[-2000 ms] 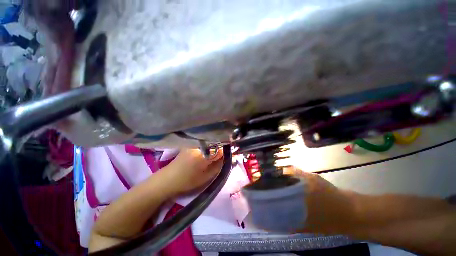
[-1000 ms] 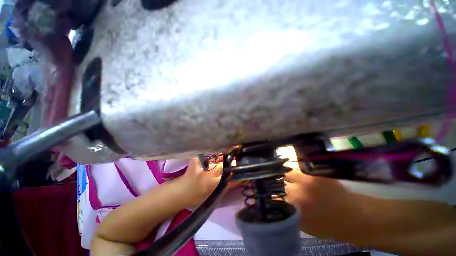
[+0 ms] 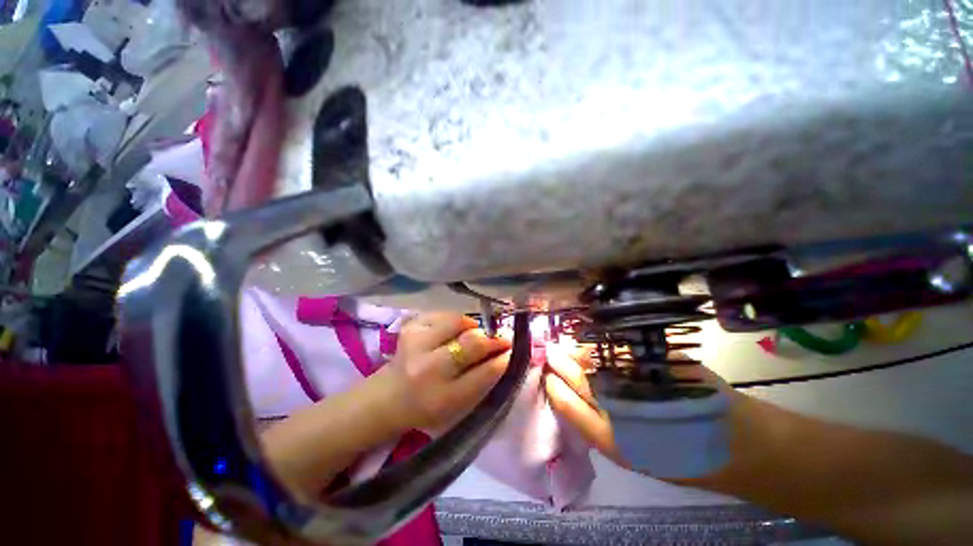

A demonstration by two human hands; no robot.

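Pale pink cloth (image 3: pixel 533 437) with magenta edges hangs gathered below the bright needle area. My left hand (image 3: pixel 453 368), with a ring on one finger, pinches its edge left of the presser foot (image 3: pixel 491 312). My right hand (image 3: pixel 581 400) holds the cloth just right of it, partly hidden behind the grey tension knob (image 3: pixel 670 432). More pale cloth with magenta strips (image 3: pixel 304 341) lies left of my left hand. The chrome guard (image 3: pixel 197 373) crosses in front of my left forearm. Glare hides the exact fingertip contact.
The white machine head (image 3: pixel 640 139) fills the top. Green and yellow scissor handles (image 3: pixel 832 339) lie on the bed at right. A dark thread runs across the bed. Dark-red cloth (image 3: pixel 85 459) is at lower left. A grey strip (image 3: pixel 640 527) edges the front. Pale bundles are at upper left.
The view has shifted, so the guard and knob appear farther right. My left fingers and ring now show clearly. The pale cloth between my hands now hangs in a gathered fold.
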